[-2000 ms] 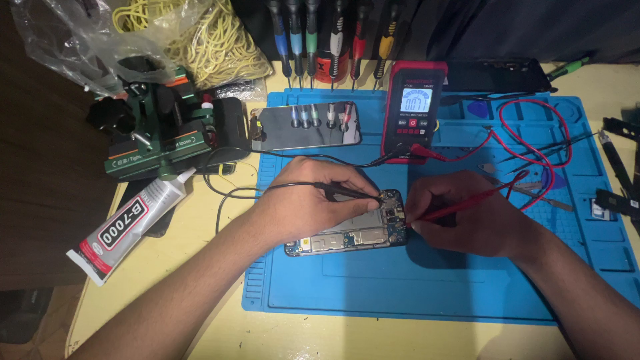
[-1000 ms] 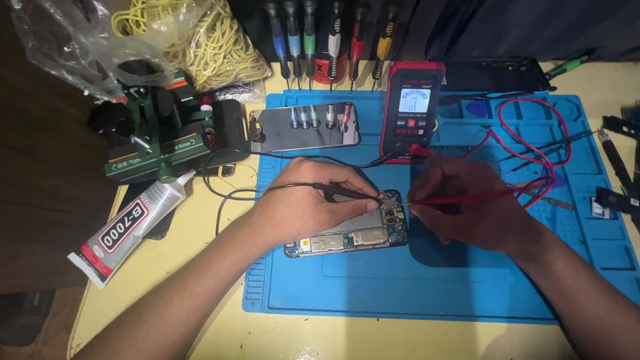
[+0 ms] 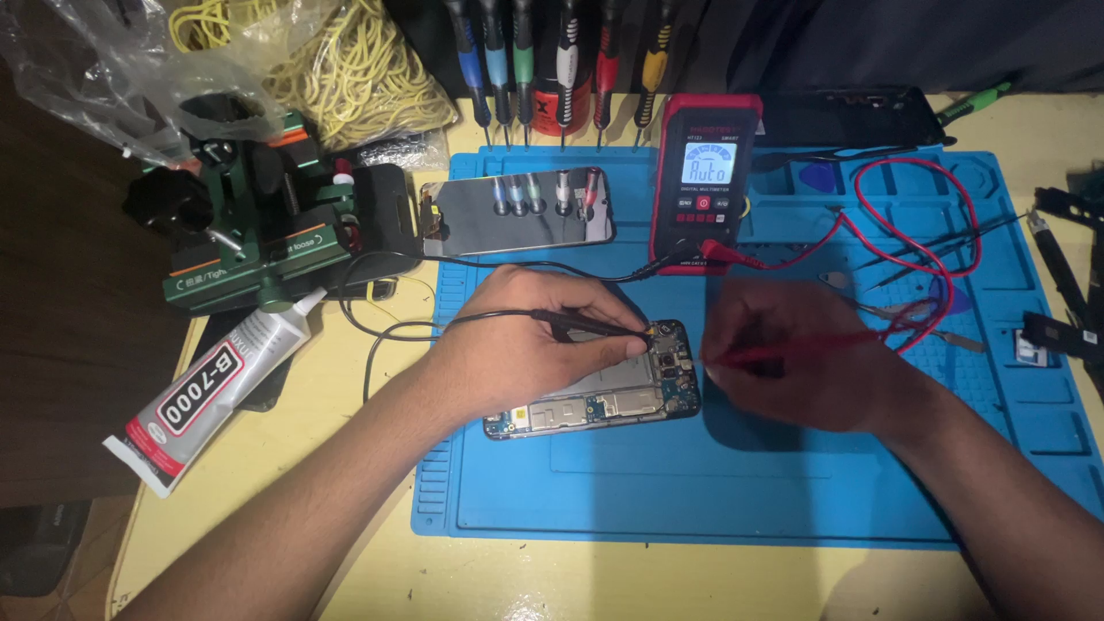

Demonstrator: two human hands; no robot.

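An opened smartphone with bare boards and metal shields lies on a blue silicone repair mat. Between thumb and fingers, my left hand holds the black multimeter probe, whose tip is at the phone's upper right part. My right hand, blurred, grips the red probe just right of the phone; whether its tip touches anything cannot be told. Both leads run to a red and black digital multimeter with a lit display, behind the phone.
A detached phone screen lies at the mat's back left. Further left are a green clamp fixture, a B-7000 glue tube and bagged yellow bands. Screwdrivers stand behind. Tweezers and picks lie at right, near the looped red lead.
The reading on the multimeter display has changed. My right hand, holding the red probe, has shifted slightly around the phone's right end. My left hand has stayed in place with the black probe.
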